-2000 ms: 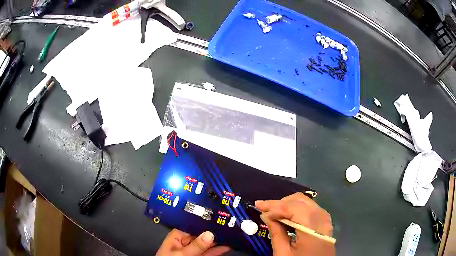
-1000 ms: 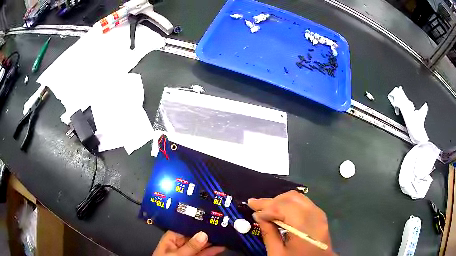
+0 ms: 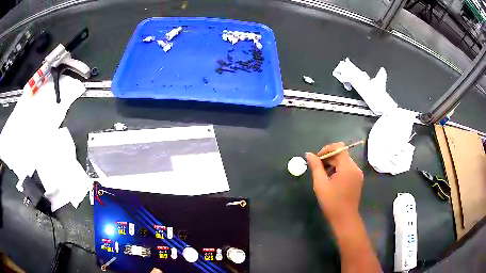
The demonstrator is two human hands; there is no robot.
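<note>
The dark blue-black panel (image 3: 213,218) lies at the lower left, with blue diagonal stripes, red and yellow labels, white parts, a silvery block and a bright light near its left edge. My right hand (image 3: 337,178) is away to the right of the panel, gripping a thin pale wooden stick (image 3: 343,149). Its fingertips are beside a white coin-sized disc (image 3: 297,166); the stick's working end is hidden or too small to tell. Only a fingertip of my left hand (image 3: 156,271) shows at the panel's front edge, cut off by the picture's bottom.
A blue tray (image 3: 160,80) with white and black small parts stands behind. A clear bag (image 3: 133,160) lies behind the panel. White tissue (image 3: 391,144), a white power strip (image 3: 406,232) and pliers (image 3: 439,185) are at right. A glue gun (image 3: 66,66) lies on white paper at left.
My right hand has moved with the stick from over the panel to the white disc. The view has swung right. My left hand has dropped almost out of the picture.
</note>
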